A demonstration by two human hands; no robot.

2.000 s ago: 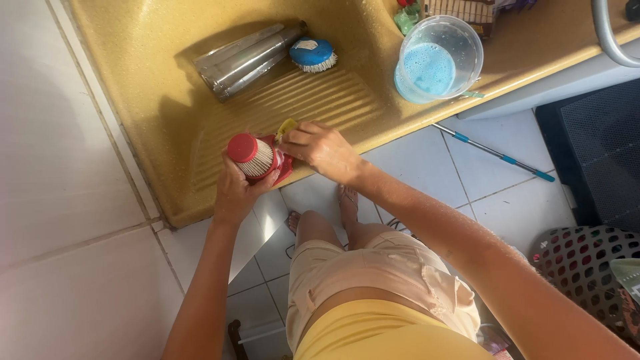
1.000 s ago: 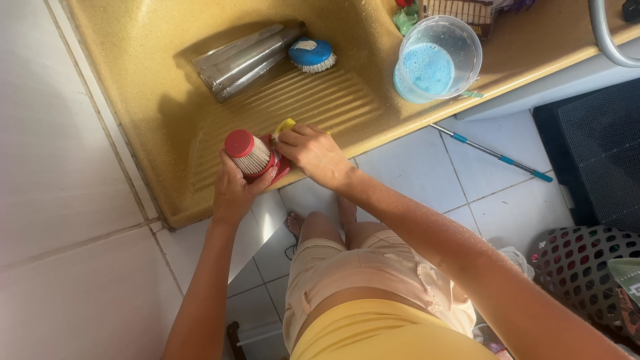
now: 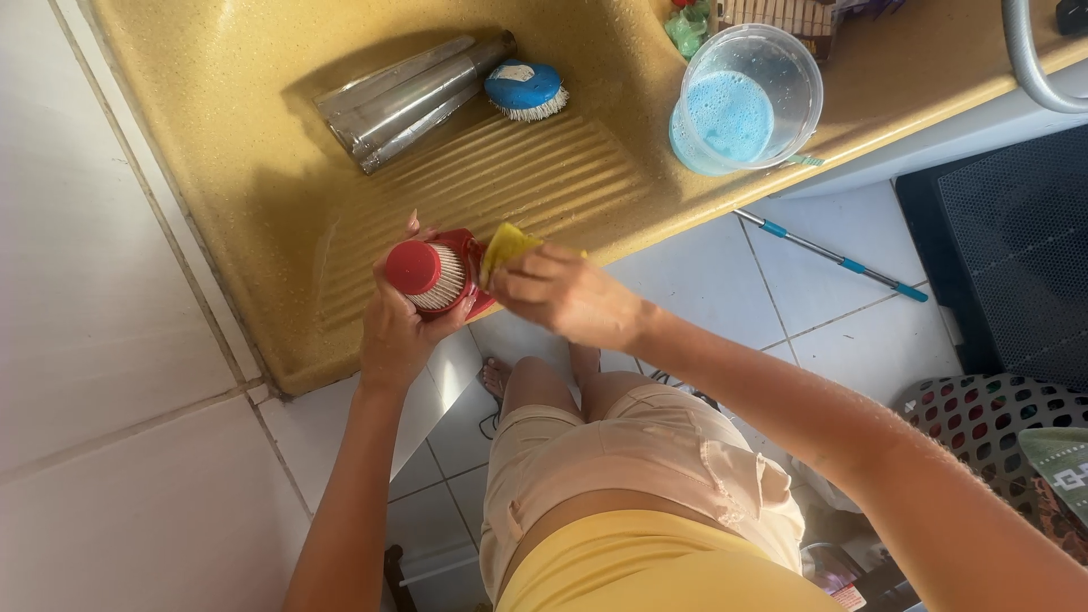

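My left hand [image 3: 404, 327] holds a red plastic part with a pleated filter [image 3: 441, 277] over the near edge of the yellow sink [image 3: 340, 361]. The filter's round red cap faces up. Pinched in my right hand [image 3: 552, 289] is a yellow sponge or cloth [image 3: 508, 248], right beside the red base; whether it touches the base is hard to tell. A blue scrubbing brush [image 3: 523, 85] with white bristles lies in the basin against shiny metallic tube-like pieces [image 3: 416, 98].
A clear plastic tub [image 3: 748, 102] of blue foamy liquid stands on the sink's right ledge. Behind it are a green plastic bag [image 3: 687, 32] and a woven item [image 3: 778, 15]. On the tiled floor lie a telescopic pole [image 3: 829, 253] and a perforated basket [image 3: 960, 425].
The yellow sponge or cloth shows more fully, and my right hand has shifted slightly away from the filter part. My left hand's fingers now show beyond the red part.
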